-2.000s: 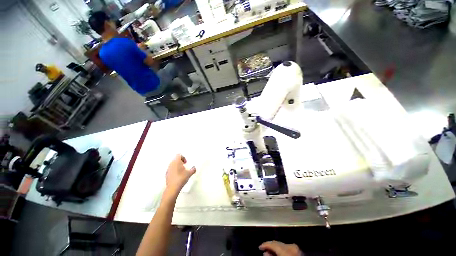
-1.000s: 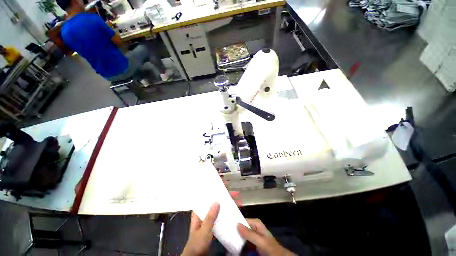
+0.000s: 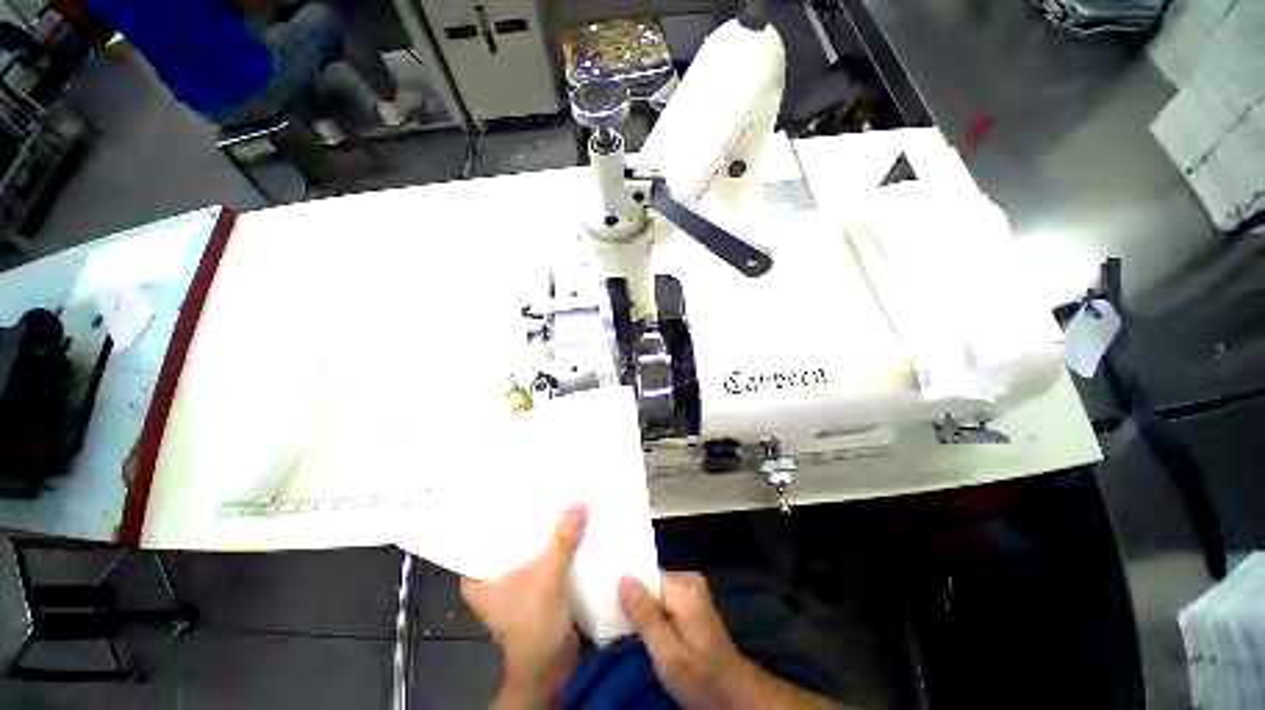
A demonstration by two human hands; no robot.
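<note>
A white fabric piece runs from the sewing head toward me, with a wider flap spreading left over the table's front edge. My left hand grips its near end on the left, thumb on top. My right hand grips the same end on the right, thumb on top. The fabric's far end lies at the sewing head, beside the black and shiny metal parts. Whether it is under the presser foot cannot be told. The white sewing machine has dark lettering. A small yellow fitting sits left of the fabric's far end.
A post with a round knob and a dark lever rises behind the head. A white bundle lies over the machine's right part. A black device sits far left. A seated person in blue is behind.
The view has shifted and come closer. Both hands were on a narrow fabric piece one second ago; the fabric now shows wider, spread to the left. Two seconds ago the left hand was over the table.
</note>
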